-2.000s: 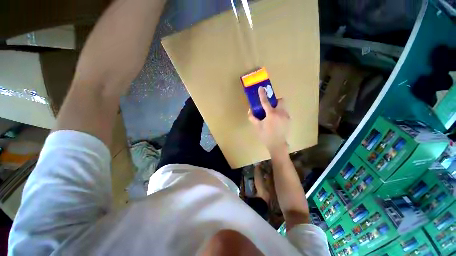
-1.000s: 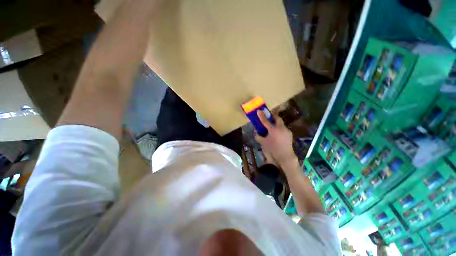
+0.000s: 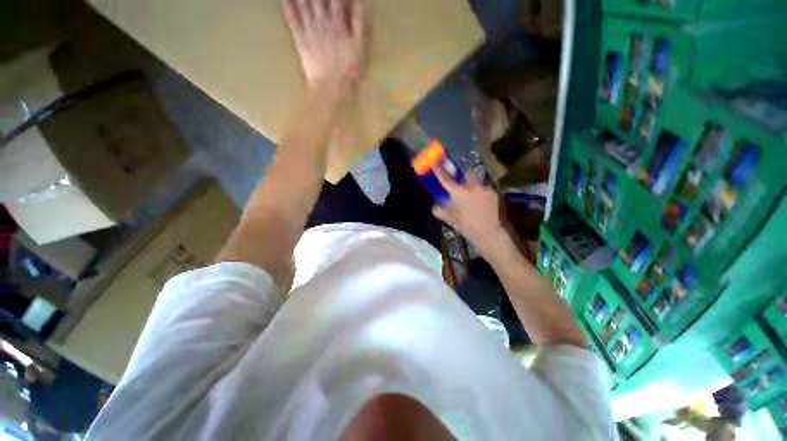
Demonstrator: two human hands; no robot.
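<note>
A large brown carton (image 3: pixel 216 60) lies in front of me, cut off by the top edge, with a plain panel facing up. My left hand (image 3: pixel 326 39) rests palm down on this panel, fingers extended and holding nothing. My right hand (image 3: pixel 470 207) grips an orange and dark blue tape dispenser (image 3: pixel 438 170). The dispenser is beside the carton's near right edge and appears apart from the panel. It is slightly blurred.
Green retail boxes (image 3: pixel 664 164) with small photos are stacked on the right, behind a pale table edge (image 3: pixel 565 103). Brown cartons (image 3: pixel 116 142) stand at the left, one with shiny tape. Another carton (image 3: pixel 173 250) is below them. Brown material lies between carton and table.
The carton has shifted up and left in view. My left hand has come into view on its panel. My right hand has moved the tape dispenser off the panel, past its near edge.
</note>
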